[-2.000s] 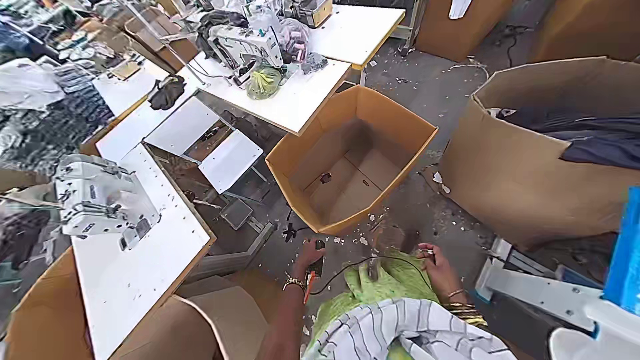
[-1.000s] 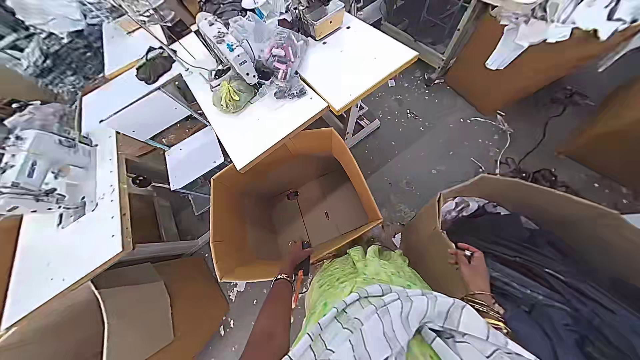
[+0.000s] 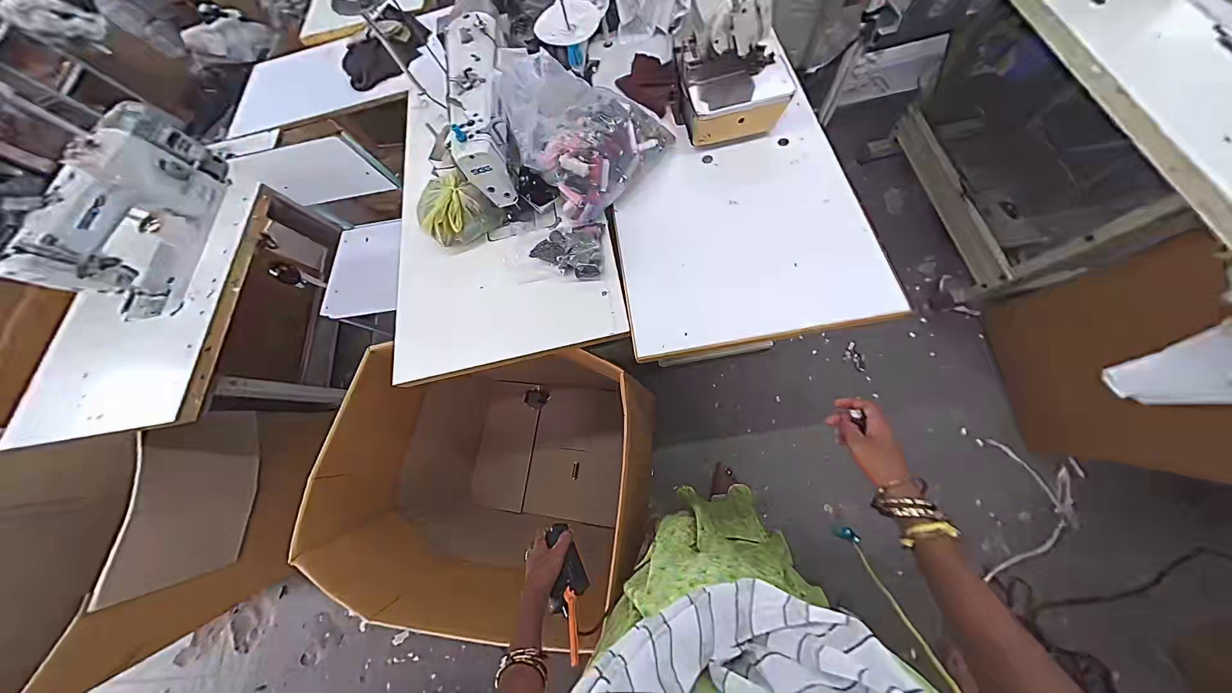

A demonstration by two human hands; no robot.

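Observation:
My left hand (image 3: 547, 561) is closed around a dark handheld tool (image 3: 570, 574) with an orange strip or handle hanging from it; its exact kind is unclear. It is over the near side of an open cardboard box (image 3: 327, 520), which looks nearly bare inside. My right hand (image 3: 859, 433) is over the floor at the right, fingers curled around a small dark object (image 3: 857, 418) that I cannot identify. Bangles circle both wrists.
White sewing tables (image 3: 751, 250) stand ahead, bearing a sewing machine (image 3: 478, 115) and a plastic bag of pink items (image 3: 597, 154). Another sewing machine (image 3: 125, 212) stands left. Cords (image 3: 1035, 549) and scraps lie on the floor; more cardboard boxes (image 3: 1107, 346) flank me.
The view has swung considerably. My right hand, at the edge of a box of dark cloth one second ago, is now over the floor. The left still holds the dark tool.

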